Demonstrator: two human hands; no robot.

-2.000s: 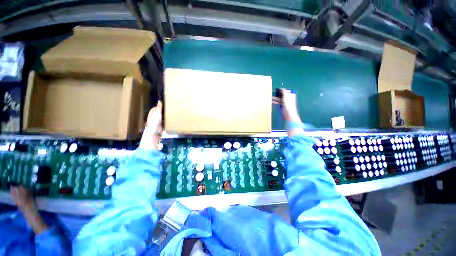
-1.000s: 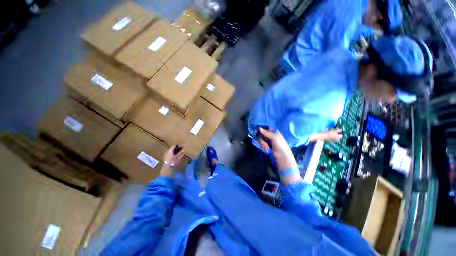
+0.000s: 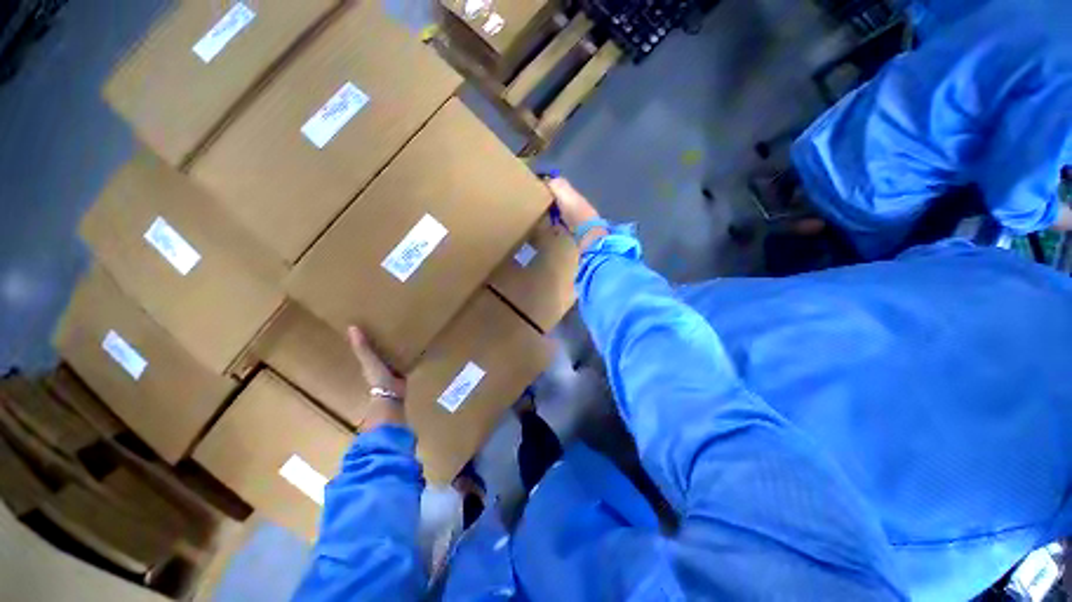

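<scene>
A closed brown carton (image 3: 379,308) with a white label lies on top of the stack, at its right side. My left hand (image 3: 376,374) is at the carton's near lower edge, its fingers against the cardboard. My right hand (image 3: 570,203) is at the carton's right corner, with a light blue band on the wrist. Something dark blue shows at its fingertips, too small to name. The carton still lies against its neighbours in the stack. The undersides of both hands are hidden.
More closed, labelled cartons (image 3: 176,303) are stacked left of and below it. A wooden pallet (image 3: 555,80) is at the top. Folded or nested cardboard (image 3: 100,494) lies at lower left. A person in a blue smock (image 3: 929,129) is at upper right, and blue cloth fills the right side.
The view has moved closer to the stack. Both hands have come from free air onto the top carton. The board line and open carton at right have left the view.
</scene>
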